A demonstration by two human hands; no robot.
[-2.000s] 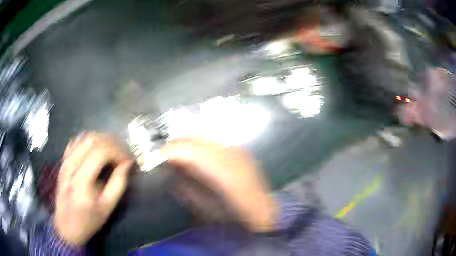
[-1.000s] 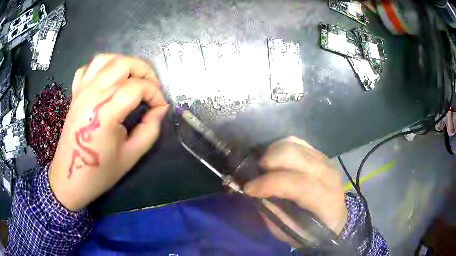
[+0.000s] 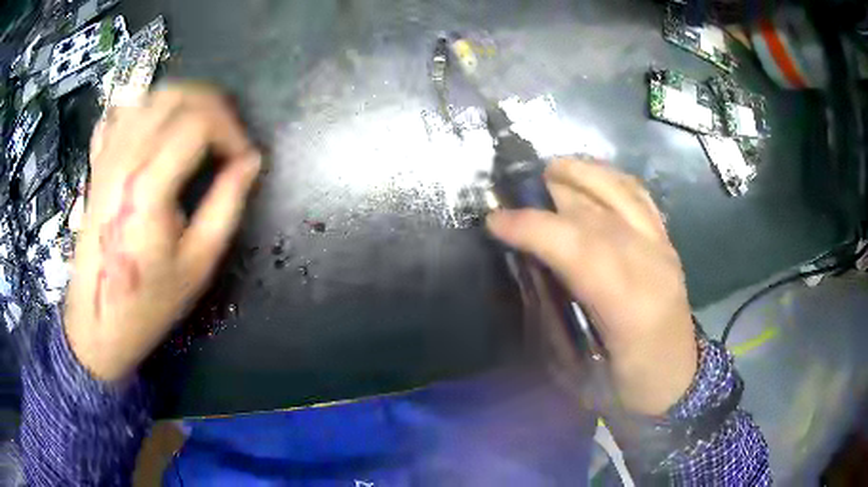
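Observation:
My right hand (image 3: 609, 271) holds the black handle of the soldering iron (image 3: 519, 166). Its metal barrel points up and away over the mat, with the thin silver solder feed tube (image 3: 439, 71) beside it. Pale circuit boards (image 3: 476, 124) lie under the iron, washed out by glare. My left hand (image 3: 157, 219) is at the left, blurred, thumb and forefinger close together; whether anything is between them cannot be seen. A few small dark red components (image 3: 278, 249) lie scattered on the mat right of my left hand, others (image 3: 205, 328) below it.
A heap of circuit boards (image 3: 38, 157) lies along the left edge. A smaller group of boards (image 3: 690, 103) lies at the right, near a white roll with an orange band (image 3: 785, 48). A black cable (image 3: 771, 285) loops off the right bench edge. The mat's front edge borders a blue apron.
My left hand has moved left, away from the iron. My right hand has moved slightly up and right, and the iron has swung from pointing left to pointing up and away. Scattered components now show on the mat.

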